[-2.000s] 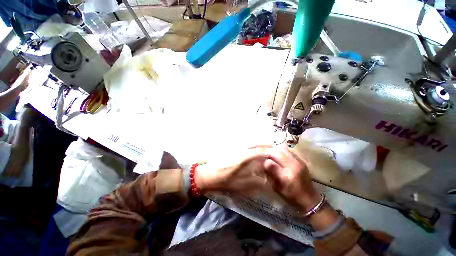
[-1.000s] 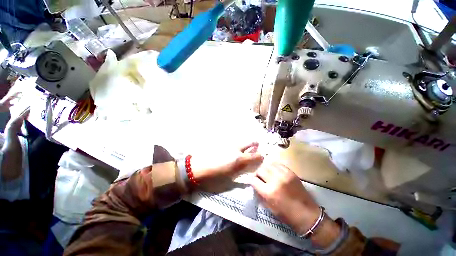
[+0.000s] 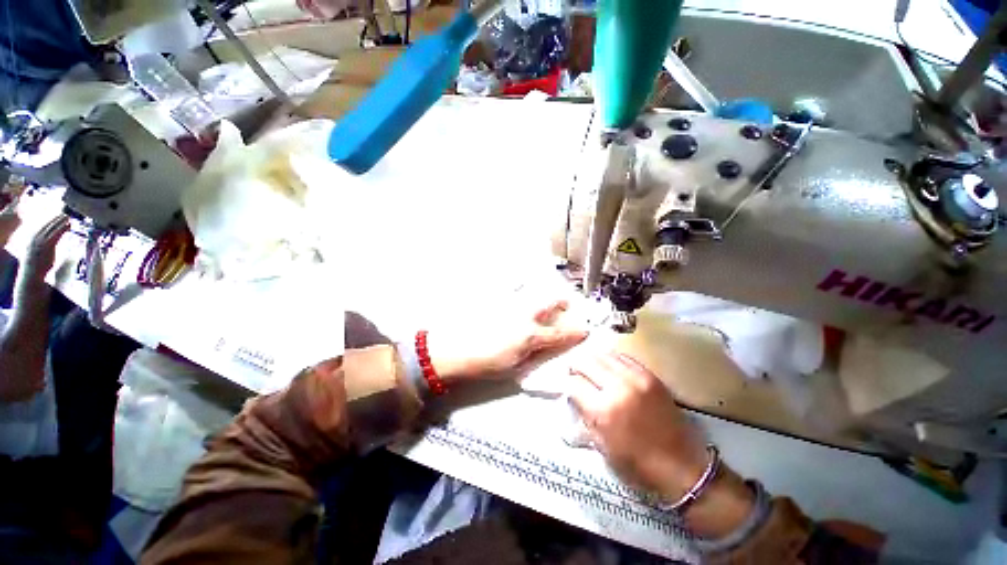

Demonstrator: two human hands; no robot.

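Observation:
A small white cloth piece (image 3: 552, 379) lies under and between my hands, left of the needle; its edges are washed out by glare. My left hand (image 3: 530, 344) rests on it with its fingers close to the presser foot (image 3: 624, 300). My right hand (image 3: 629, 414) is nearer the front edge, its fingertips bent down on the cloth. The off-white HIKARI sewing machine (image 3: 773, 210) stands at the right. The brown machine bed (image 3: 707, 370) shows under its arm.
A yellowish white cloth pile (image 3: 260, 193) lies at the left. A blue paddle (image 3: 400, 94) and green cone (image 3: 634, 61) hang over the table. White cloth (image 3: 762, 340) lies under the machine arm. A neighbour's machine (image 3: 105, 166) and hand (image 3: 42, 237) are at far left. Ruler markings (image 3: 530, 480) line the front edge.
My hands were together in front of the needle; they have since separated, my left hand lying flatter beside the presser foot, my right hand nearer the table edge. The view has shifted slightly.

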